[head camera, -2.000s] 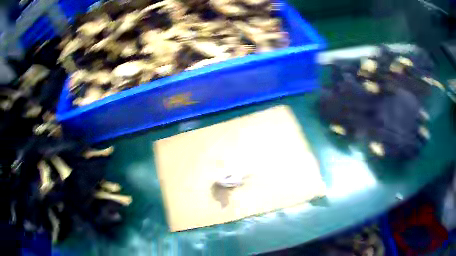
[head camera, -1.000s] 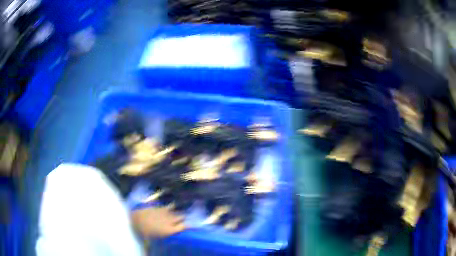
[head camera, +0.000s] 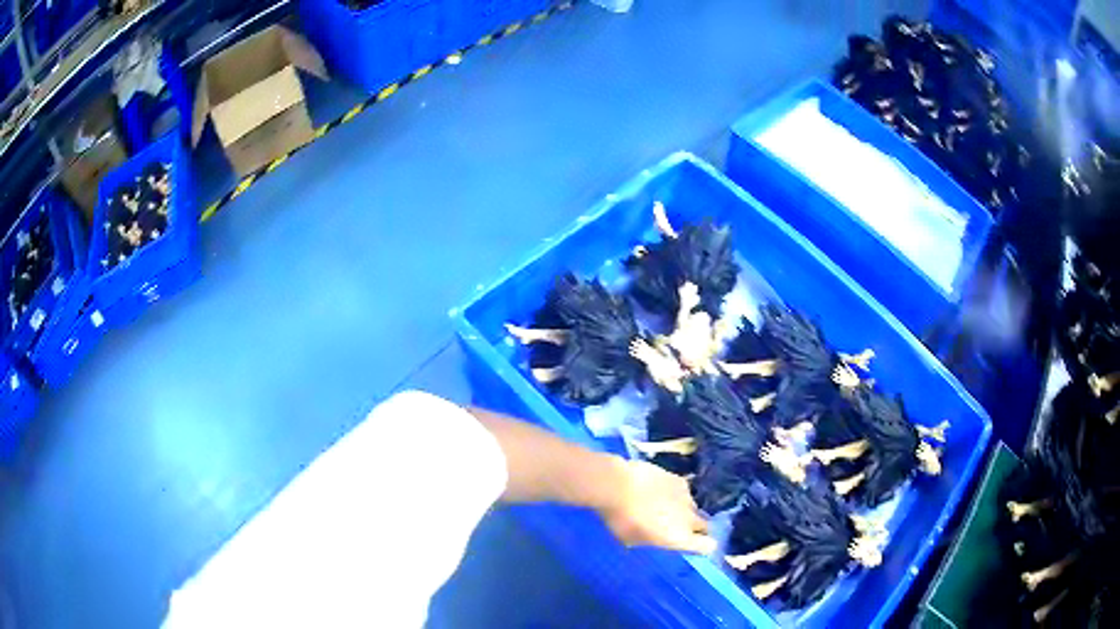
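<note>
A blue crate point(head camera: 559, 227) in front of me holds several black feathery figure pieces point(head camera: 798, 535) with cream limbs, lying in rough rows on a pale liner. My left hand point(head camera: 657, 504), at the end of a white sleeve, is at the crate's near left wall, beside the nearest pieces. Its fingers point into the crate and lie close to the rim. I cannot tell whether they grip the wall or a piece. My right hand is not in view.
A blue crate with a white liner point(head camera: 866, 178) stands just beyond. More black pieces point(head camera: 1056, 528) lie right, by a green bench edge point(head camera: 976, 541). Far left are blue crates point(head camera: 147, 277) and an open cardboard box point(head camera: 256, 105), near black-and-yellow floor tape point(head camera: 405, 80).
The view has swung from the bench with the "HL" crate to the crate of figure pieces. My left hand stays at this crate's near side; the crate now appears tilted and farther right.
</note>
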